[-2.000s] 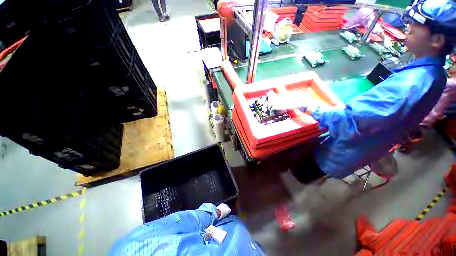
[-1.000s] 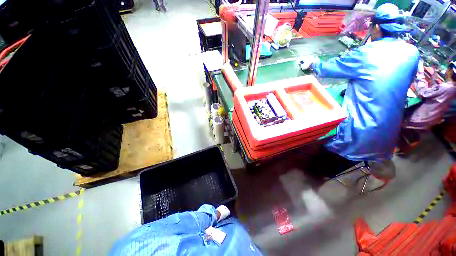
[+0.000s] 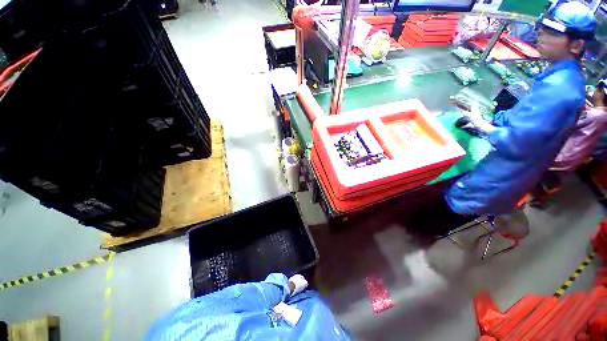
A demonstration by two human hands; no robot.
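My left hand [image 3: 298, 284], in a white glove, is small at the bottom, at the end of a blue sleeve folded across my body. Its fingers are unclear. A white patch below it may be a label or glove. I cannot make out my right hand. An open black plastic crate [image 3: 249, 275] stands on the floor just in front, its visible inside bare. On the bench end, a red-orange foam tray [image 3: 388, 171] tops a short stack. Its left pocket holds a circuit board assembly [image 3: 360, 146]; its right pocket shows only a pale bottom.
Black crates [image 3: 126, 133] stand stacked on a wooden pallet [image 3: 193, 183] at left. A person in blue [image 3: 526, 140] sits on a stool at the green bench [image 3: 373, 93]. A pink-red sheet [image 3: 379, 294] lies on the floor. Foam trays [image 3: 546, 316] are piled at lower right.
The seated person's hand has left the top tray; the person leaned away over the bench, then turned back, hands now at a board there. My hand and the crate have hardly moved.
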